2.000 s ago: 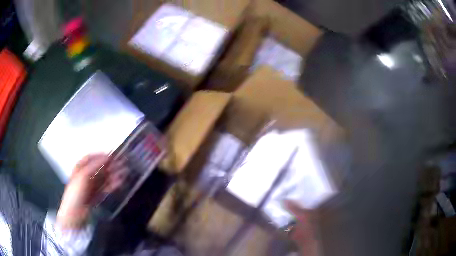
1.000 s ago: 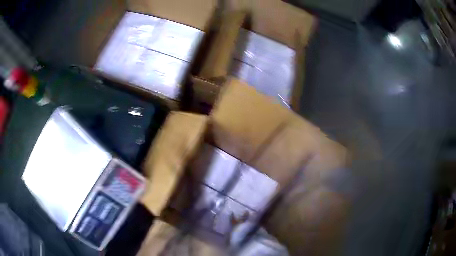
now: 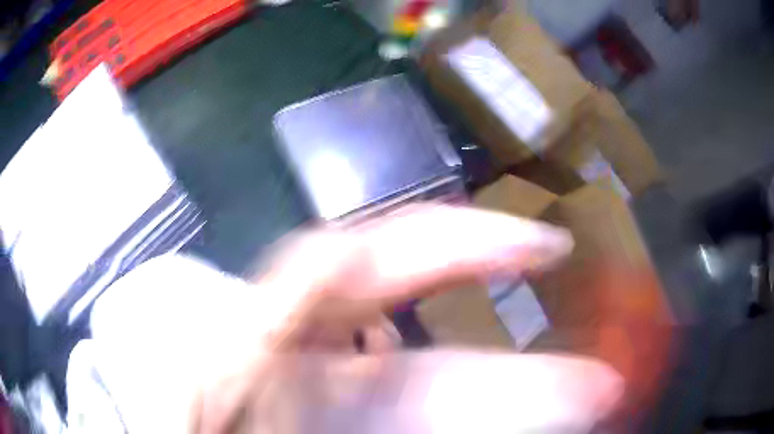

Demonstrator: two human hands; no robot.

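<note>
My left hand [image 3: 407,297] is large and blurred in the lower middle, its white sleeve at the lower left. Its fingers are apart, with nothing visible between them. An orange-red blur [image 3: 641,326] lies to its right; I cannot tell whether it is my right hand. A stack of flat white boxes [image 3: 85,186] stands at the left of the green bench. The silver scale platform [image 3: 365,148] is beyond my left hand, which hides its front. An open brown carton [image 3: 607,229] is at the right, with a white box [image 3: 519,312] partly showing.
Orange-red trays [image 3: 153,38] are stacked at the upper left of the bench [image 3: 229,119]. A red, yellow and green signal light [image 3: 412,21] is at the top. Another brown carton holds white boxes [image 3: 501,85] at the upper right. Grey floor [image 3: 704,127] lies beyond.
The view has swung left, bringing in the white stack and more of the trays. My left hand now fills the foreground. The hand at the open carton earlier is no longer clearly visible.
</note>
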